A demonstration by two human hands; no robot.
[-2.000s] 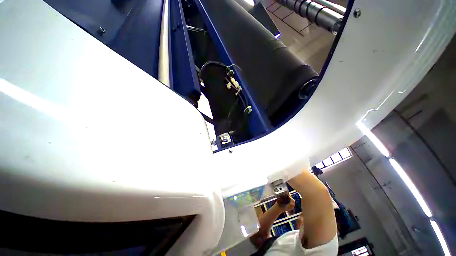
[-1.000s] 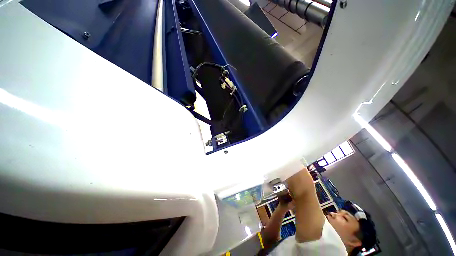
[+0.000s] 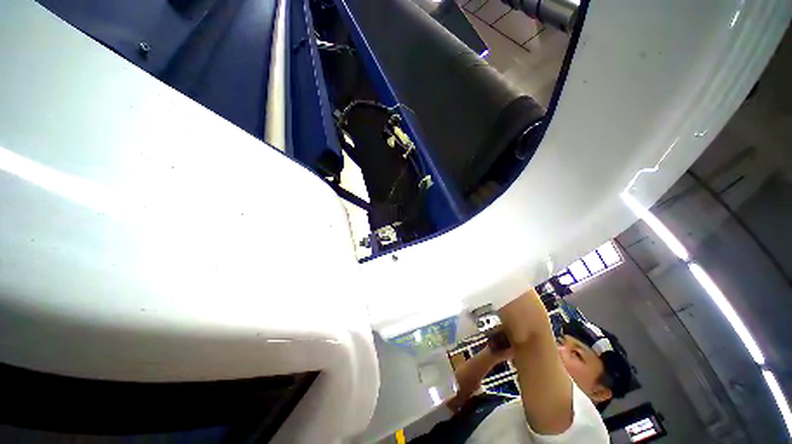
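Note:
Neither of my hands is in view. The glossy white end cover of the machine fills the left and middle. In its opening lie a dark blue trough, a pale rod along it, a blue frame rail, and black wiring with small pale connectors. A dark roller or web slants beside the rail. A dark framed screen is cut off at the lower left.
Another person in a white shirt and dark headwear is beyond the cover, an arm raised against it. A blue sign is on the side cover. Shelving with blue items, a bright window and strip lights lie behind.
The other person's head has come into view since the earliest frame, and has shifted slightly left and up since the second. The view has shifted slightly; the machine parts look the same.

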